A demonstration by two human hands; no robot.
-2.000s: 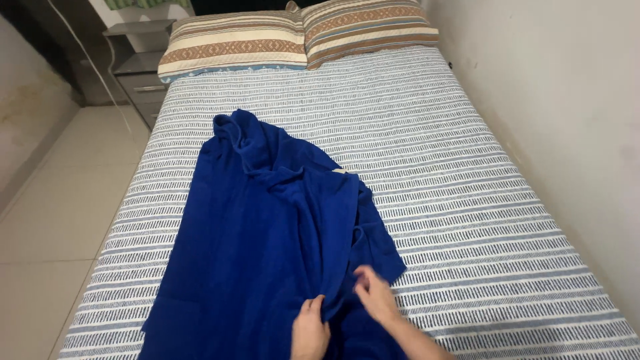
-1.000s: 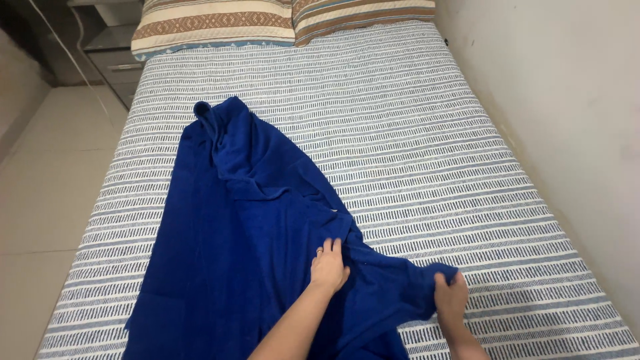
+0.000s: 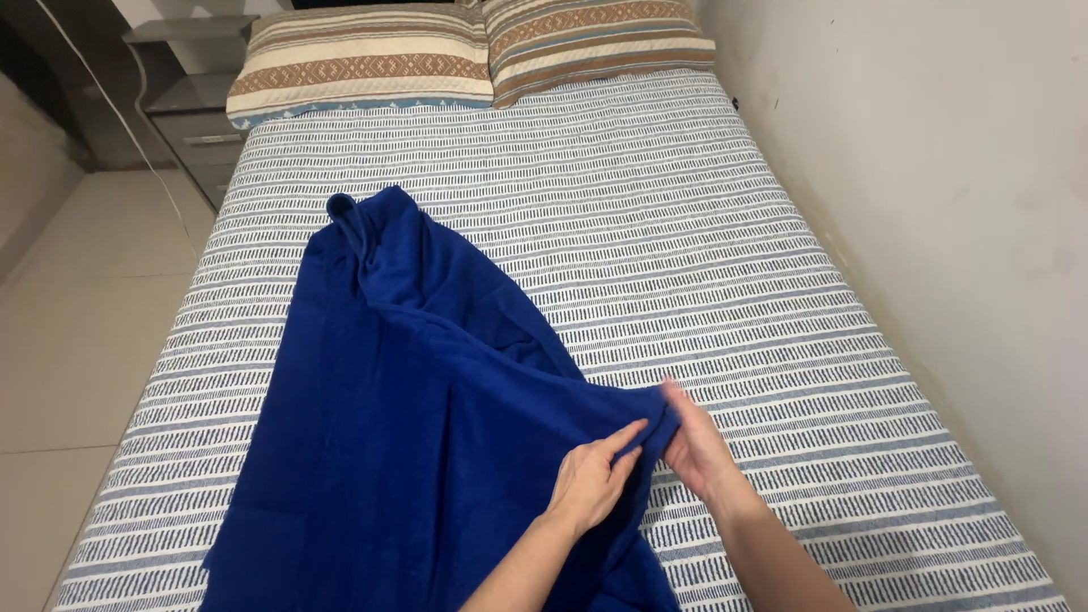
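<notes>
A dark blue plush blanket (image 3: 382, 425) lies rumpled across the lower left and middle of the bed, its top end bunched in a rolled fold. My right hand (image 3: 693, 442) holds the blanket's edge at its right side, the fingertips slightly blurred. Just to the left, my left hand (image 3: 595, 480) touches the blanket near that same edge, with index finger and thumb on the cloth; whether it pinches the fabric is not clear. Beneath the blanket is a white bedspread (image 3: 748, 340) with dark blue dashes and stripes.
Two striped pillows, a left one (image 3: 365, 64) and a right one (image 3: 595, 42), lie at the head of the bed. A grey nightstand (image 3: 200, 127) with drawers stands at the far left, near a hanging white cable (image 3: 127, 123). A pale wall (image 3: 935, 212) runs along the right side.
The blanket's right part, stretched out to the right a second ago, is now drawn in and raised between my hands. Two seconds ago, my right hand was blurred beside the blanket's lower right part.
</notes>
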